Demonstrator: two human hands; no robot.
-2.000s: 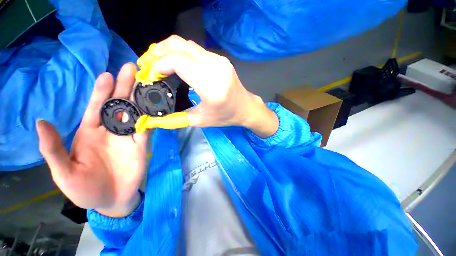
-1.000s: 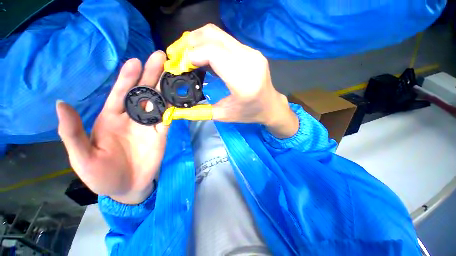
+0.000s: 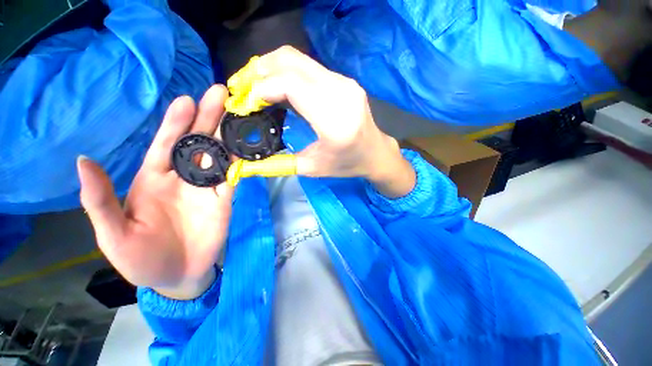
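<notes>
My left hand [image 3: 161, 221] is palm up with its thumb spread. A ring-like round black part [image 3: 201, 160] with a centre hole lies against its fingers. My right hand [image 3: 332, 136] wears yellow finger cots [image 3: 264, 168] on the thumb and at least one finger. It holds a second round black part [image 3: 252, 134], with moulded detail and small bright spots, between thumb and fingers. The two parts are side by side, edges very close; contact is unclear. The right thumb tip is at the ring-like part's lower right edge.
People in blue smocks are at the upper left [image 3: 93, 107] and upper right [image 3: 457, 64]. An open-looking cardboard box [image 3: 457, 164] stands right of my right wrist. A white surface [image 3: 565, 214] lies at the right. A white carton [image 3: 628, 123] and black items [image 3: 550, 125] are beyond it.
Both hands and parts sit further right in the picture than two seconds ago, and slightly lower than one second ago. The grasp looks the same. The smock at the upper right has shifted.
</notes>
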